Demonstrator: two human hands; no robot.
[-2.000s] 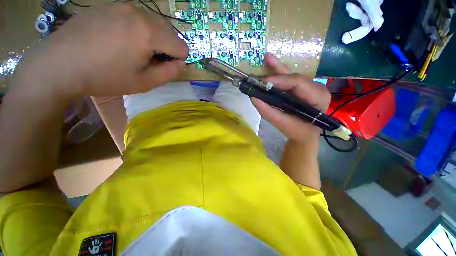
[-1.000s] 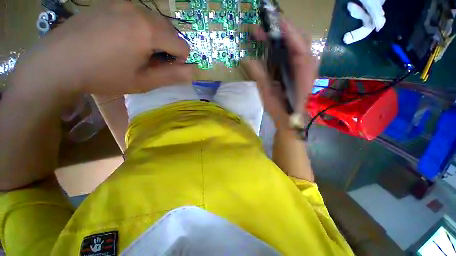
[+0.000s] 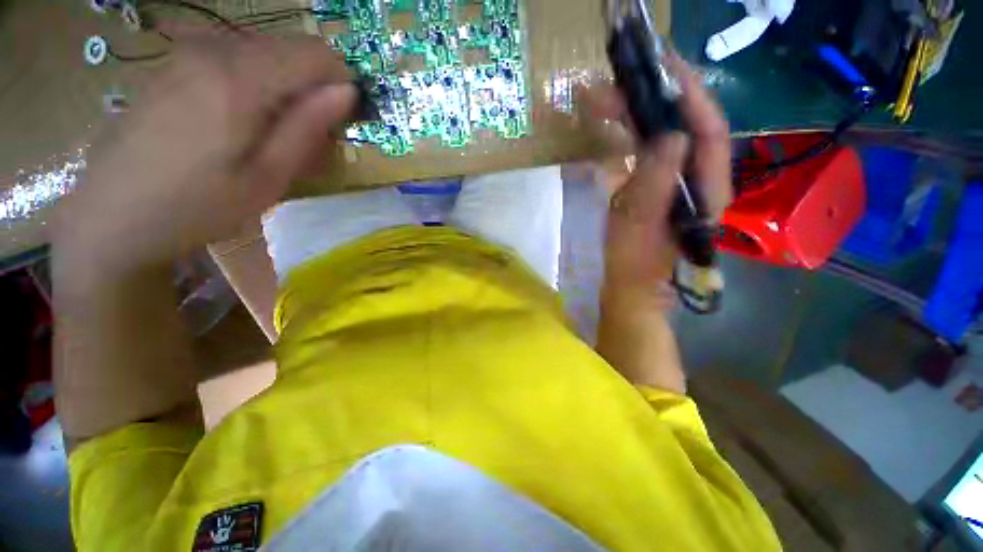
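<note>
The green and silver PCB panel (image 3: 447,81) lies on the cardboard sheet in front of me. My left hand (image 3: 232,119) is blurred at the panel's left edge, with thumb and finger pinched on something small and dark, perhaps the end of the lead wires. My right hand (image 3: 674,162) holds the black soldering iron (image 3: 652,92) to the right of the panel, its metal end pointing up and cut off by the top edge. Thin black lead wires (image 3: 243,18) run left from the panel. A white ring component (image 3: 96,50) lies at the far left.
A white glove (image 3: 744,32) lies on the green bench top at the right, near a blue-handled tool (image 3: 842,65) and a yellow strip (image 3: 914,81). A red stool (image 3: 792,210) and blue bins (image 3: 954,270) are below the bench edge. The black iron cable (image 3: 798,156) hangs there.
The iron has moved from the panel's near edge up and to the right. My left hand has shifted a little left. The view has shifted, so the panel sits further left.
</note>
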